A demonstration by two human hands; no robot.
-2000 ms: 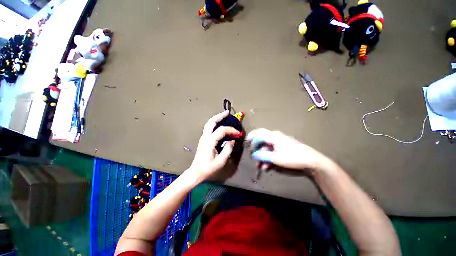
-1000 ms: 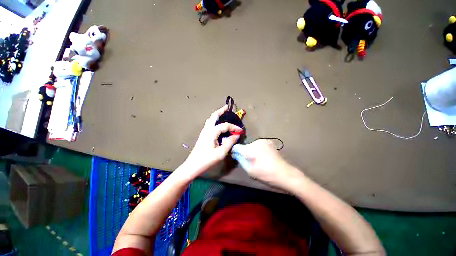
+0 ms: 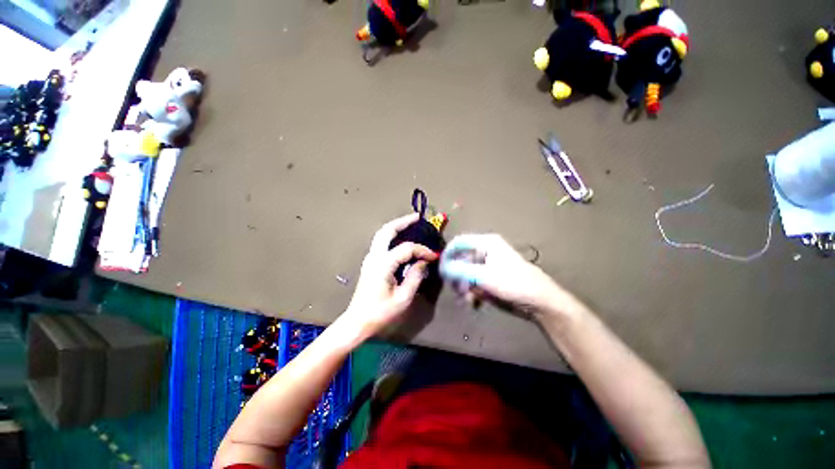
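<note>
A black plush penguin [image 3: 417, 240] with a yellow-red tip and a black hanging loop at its top is held near the table's front edge. My left hand [image 3: 389, 279] is closed around it, fingers over its front. My right hand [image 3: 485, 273], blurred, with pale blue coverings on its fingers, is just right of the penguin, fingers bent together. A short curve of dark thread [image 3: 533, 253] shows behind the right hand. The needle cannot be made out, so what the right fingertips hold cannot be told.
Snips [image 3: 566, 171] lie ahead to the right. Several penguins [image 3: 577, 55] lie at the back. A white thread cone [image 3: 810, 165] with loose thread is at right. A grey-white plush [image 3: 169, 96] and papers [image 3: 114, 229] are at left. A blue crate [image 3: 206, 385] and a cardboard box [image 3: 96, 366] stand below the table.
My right hand was against the penguin one second ago and is now slightly up and right of it. The thread loop right of it shows less. My left hand still holds the penguin.
</note>
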